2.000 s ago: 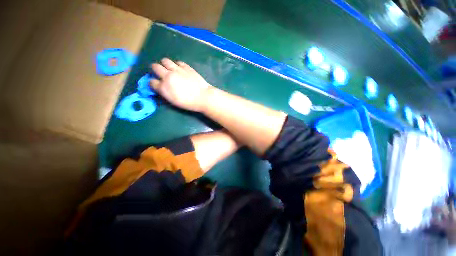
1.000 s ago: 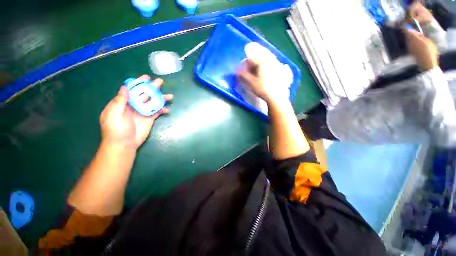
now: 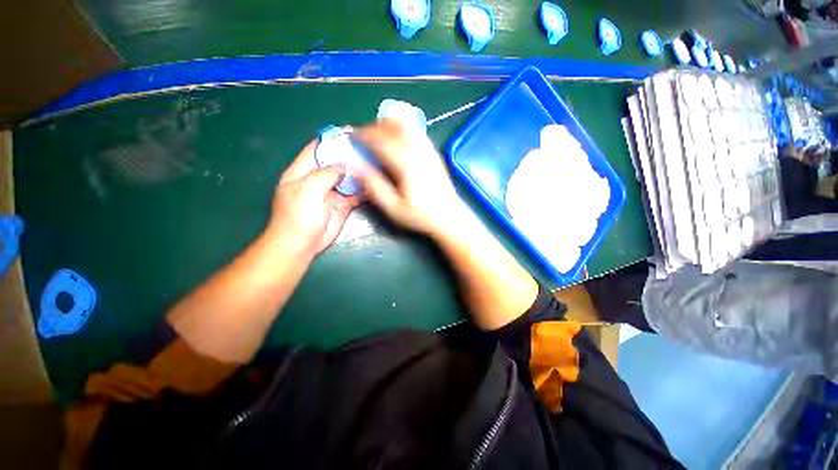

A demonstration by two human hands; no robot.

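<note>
My left hand [image 3: 308, 204] holds a blue plastic housing [image 3: 328, 147] in its fingers above the green bench. My right hand [image 3: 402, 177], blurred, is over the housing's right side, its fingers bent. A whitish piece shows on the housing; whether my right hand grips it is hidden. A blue bin [image 3: 490, 138] with a heap of whitish pieces [image 3: 558, 197] stands right of my hands. One loose blue housing [image 3: 67, 303] with a central hole lies at the far left.
A whitish pad [image 3: 402, 114] with a thin rod lies behind my hands. Assembled blue units [image 3: 477, 25] stand in a row beyond the blue rail [image 3: 230, 72]. Stacked whitish trays [image 3: 703, 174] stand at right, beside another person's grey sleeve [image 3: 735, 307]. Cardboard [image 3: 20, 353] borders the left.
My right hand has left the blue bin and come left to the housing in my left hand. The view has shifted, so the bin and trays appear farther right.
</note>
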